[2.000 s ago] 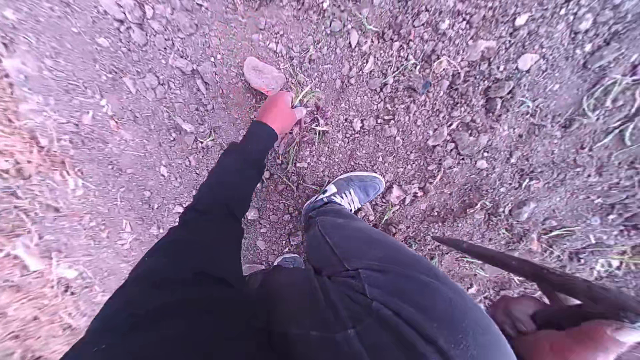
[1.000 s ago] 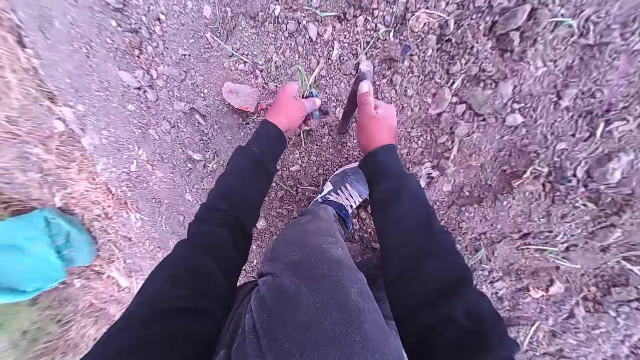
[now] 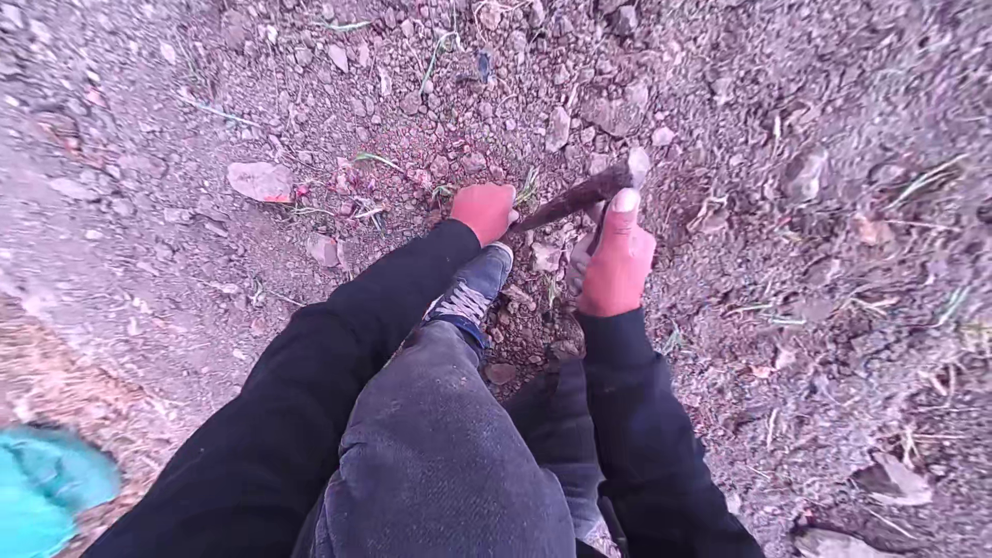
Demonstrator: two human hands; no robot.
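Observation:
My right hand (image 3: 618,260) is closed on a dark hand tool (image 3: 577,198), its thumb pointing up near the tool's pale, rounded end. The tool slants down and left, and its far end reaches the soil beside my left hand (image 3: 486,212). That hand is low against the ground, knuckles up, just above the toe of my shoe (image 3: 474,285). Its fingers are mostly hidden, so what they hold cannot be told. Green grass blades (image 3: 528,187) stick up between the left hand and the tool.
Stony, loose soil surrounds my feet. A flat pale stone (image 3: 261,181) lies left of my left hand, and a larger stone (image 3: 618,111) lies beyond the tool. Scattered green stems (image 3: 377,160) lie above the left hand. A turquoise cloth or bag (image 3: 50,488) sits on dry straw at bottom left.
My right hand has come from the lower right with the tool to beside my left hand. The green tuft seen at my left hand a second ago no longer shows there.

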